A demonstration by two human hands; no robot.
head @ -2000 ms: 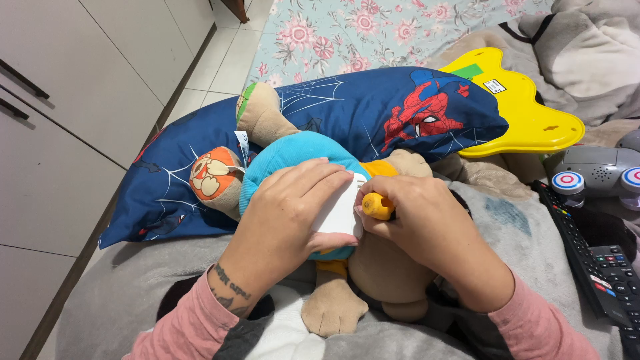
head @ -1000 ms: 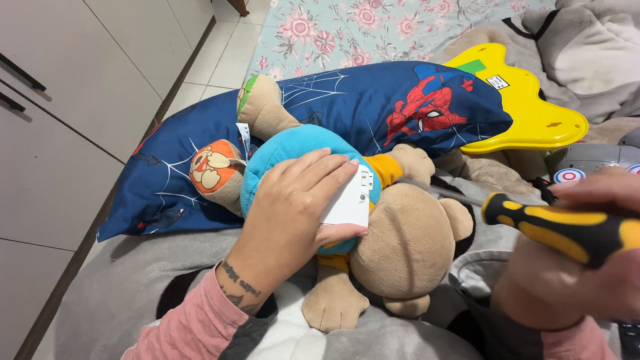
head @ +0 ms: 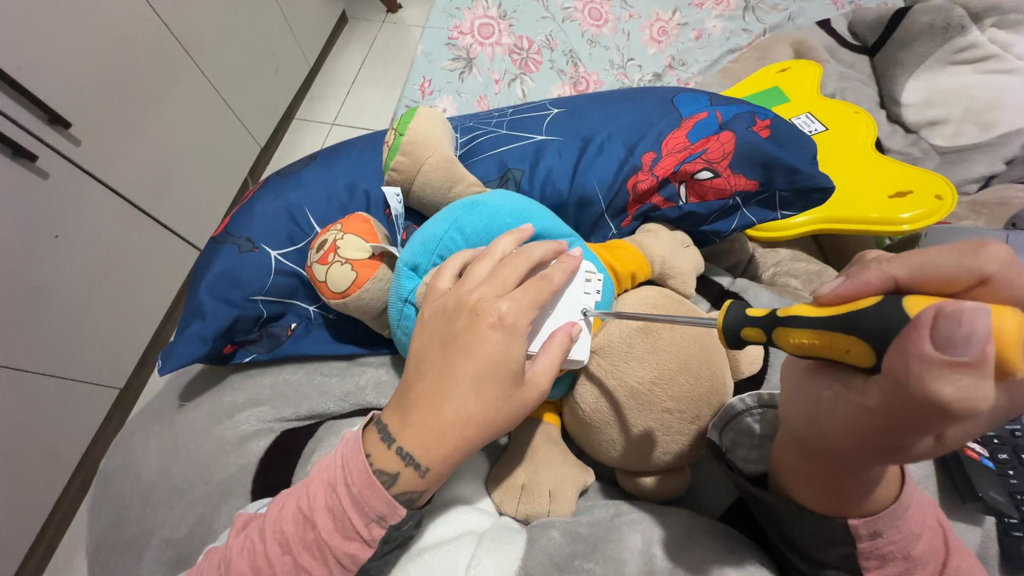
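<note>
A plush toy animal [head: 656,376] with a blue body and yellow sleeves lies face down, its legs against a pillow. My left hand [head: 488,328] rests over its back and presses on a white plastic battery box [head: 564,328], thumb and fingers spread along it. A screwdriver [head: 824,330] with a black and yellow handle is gripped in my right hand [head: 896,376]. Its metal shaft reaches left across the toy's head, and the tip meets a screw hole at the box's edge. Part of the box is hidden under my left hand.
A blue Spider-Man pillow [head: 544,160] lies beyond the toy, with a yellow plastic object [head: 872,184] behind its right end. A grey blanket [head: 200,448] spreads underneath. Remote controls [head: 992,472] lie at the right edge. Cabinets [head: 144,160] stand at the left.
My right hand, earlier near the box and then off to the right, now has the screwdriver's tip at the box's screw hole. My left hand has stayed on the box.
</note>
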